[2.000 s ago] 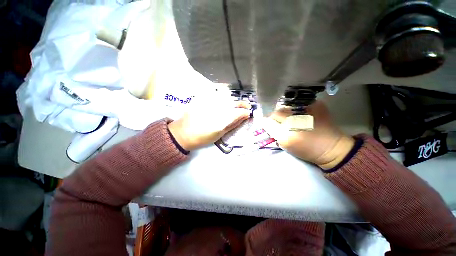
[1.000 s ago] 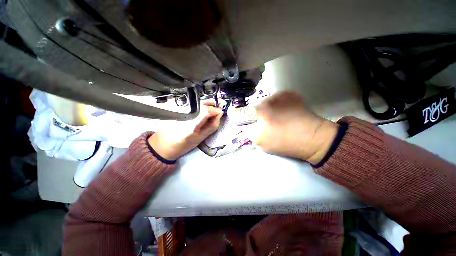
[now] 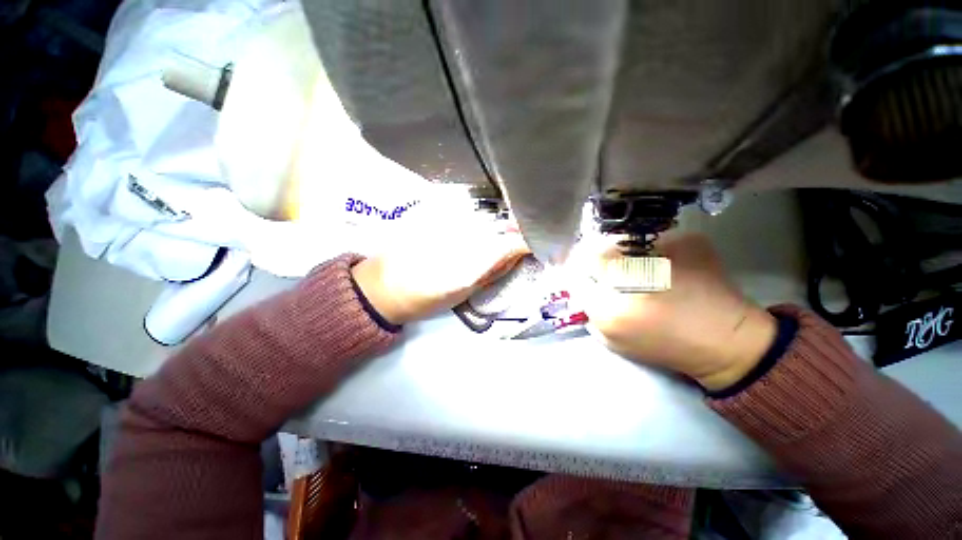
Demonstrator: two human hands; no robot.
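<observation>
My left hand (image 3: 438, 276) lies on overexposed white fabric (image 3: 316, 232) left of the needle area; its fingertips are lost in glare, so I cannot tell whether they grip it. A dark-bound edge (image 3: 477, 316) curls below those fingers. My right hand (image 3: 675, 316) is right of the needle, partly behind a ribbed cream knob (image 3: 638, 274). It holds red-handled thread snips (image 3: 554, 319), blades pointing left over the table. The grey sewing machine head (image 3: 527, 95) hides the needle. Blue printed letters (image 3: 380, 209) show on the white piece.
A heap of white fabric (image 3: 148, 137) lies at left, with a rolled dark-edged part (image 3: 200, 301). Black-handled scissors (image 3: 844, 274) lie at right beside a black label (image 3: 928, 332). A measuring scale (image 3: 506, 464) runs along the table's front edge.
The camera view swung and came back. The snips' blades now show more clearly below my right hand than before. My left hand stays by the needle area.
</observation>
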